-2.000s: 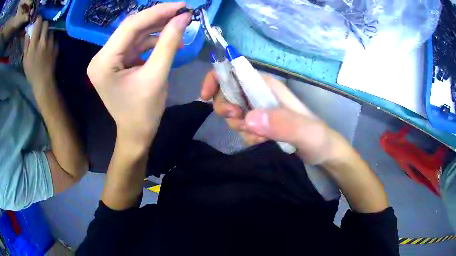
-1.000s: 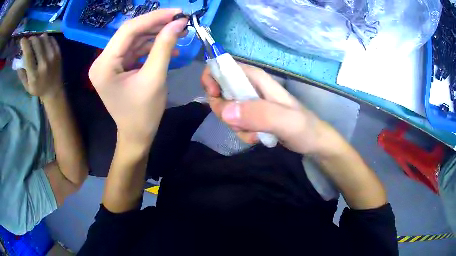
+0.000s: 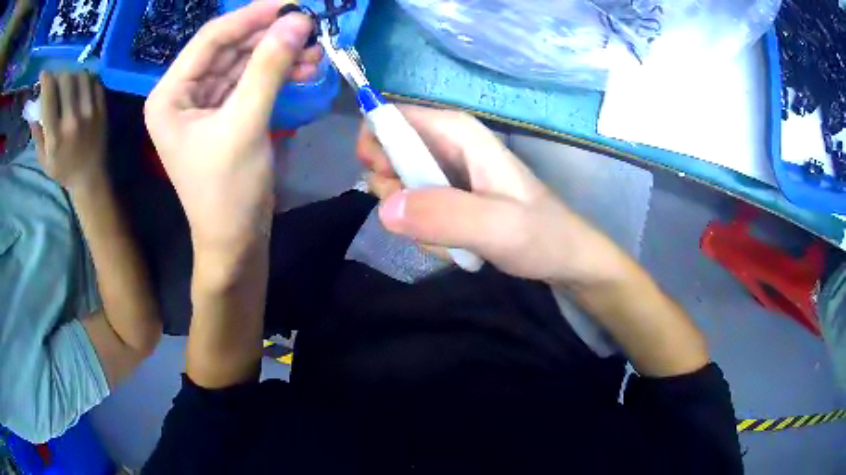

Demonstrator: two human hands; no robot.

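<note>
My left hand pinches a small black plastic part between thumb and fingertips, above the near edge of the left blue tray. My right hand is closed around white-handled side cutters with a blue collar. Their silver jaws reach up to the black part, close to my left fingertips. Whether the blades are closed on it I cannot tell. Loose black parts lie in the left tray, partly hidden by my left hand.
A clear plastic bag lies on the blue-green bench, beside a white sheet. A right blue tray holds black parts. Another person's arm is at the left, near another tray. A red stool stands at the right.
Both hands and the cutters have moved slightly left in the picture. The cutter handles look closer together than two seconds ago. The bench and trays have shifted a little in view.
</note>
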